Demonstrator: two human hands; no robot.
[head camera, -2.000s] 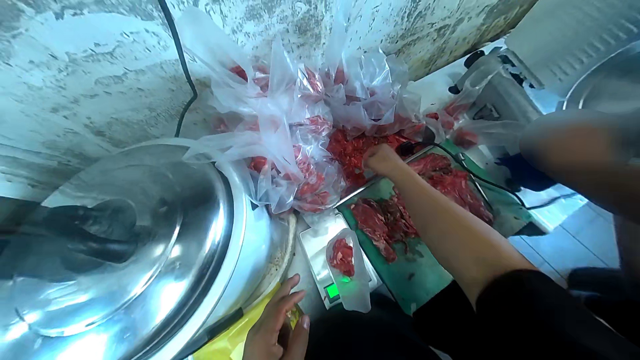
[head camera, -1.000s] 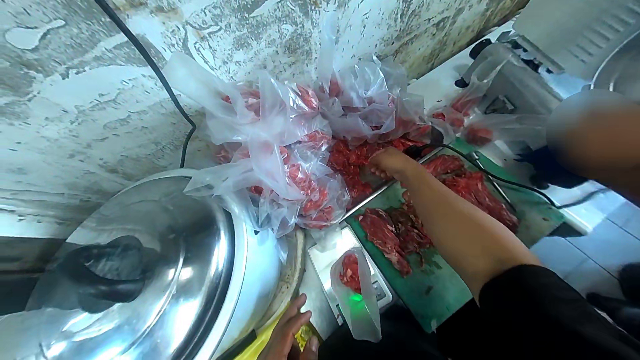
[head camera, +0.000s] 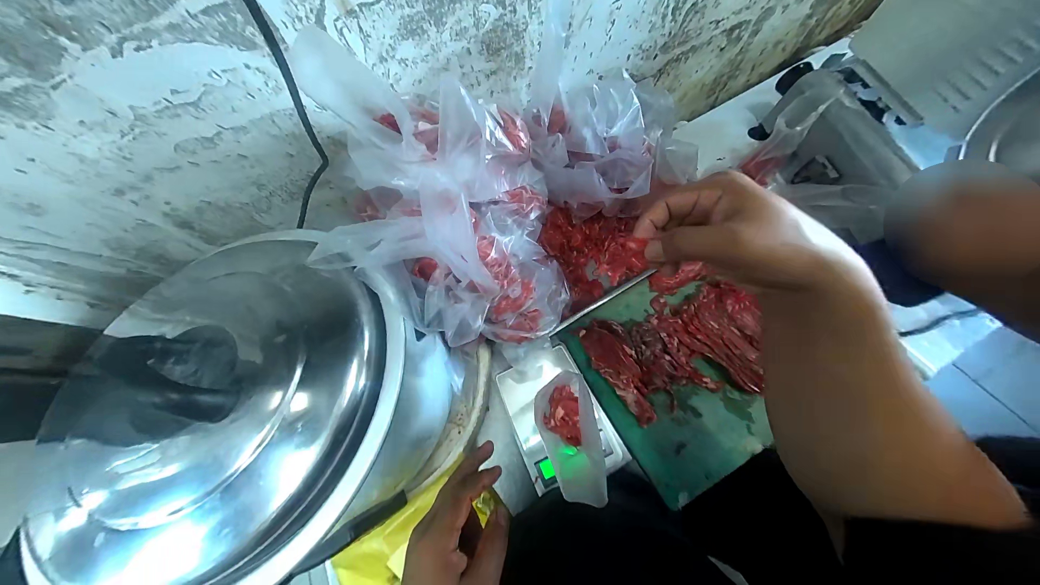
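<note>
My right hand (head camera: 715, 231) pinches a small piece of raw red meat (head camera: 624, 258) between thumb and fingers, above a heap of chopped meat (head camera: 573, 244). Below it, a green cutting board (head camera: 691, 463) bears larger strips of raw meat (head camera: 715, 333). My left hand (head camera: 463, 520) is low in the view, fingers apart and holding nothing, left of a digital scale (head camera: 516, 390) with a lit green display. On the scale lies a clear plastic bag (head camera: 585, 479) with some meat (head camera: 563, 414) inside. Several meat-filled plastic bags (head camera: 496, 268) are piled behind the scale.
A large pot with a shiny metal lid (head camera: 268, 422) fills the left side, with a yellow bag (head camera: 374, 544) below it. A black cable (head camera: 292, 97) hangs along the stained wall. Another person's arm (head camera: 975, 236) reaches in at right, near a grey machine (head camera: 861, 130).
My right hand has lifted from the chopped meat with a piece between its fingers. My left hand stays beside the scale.
</note>
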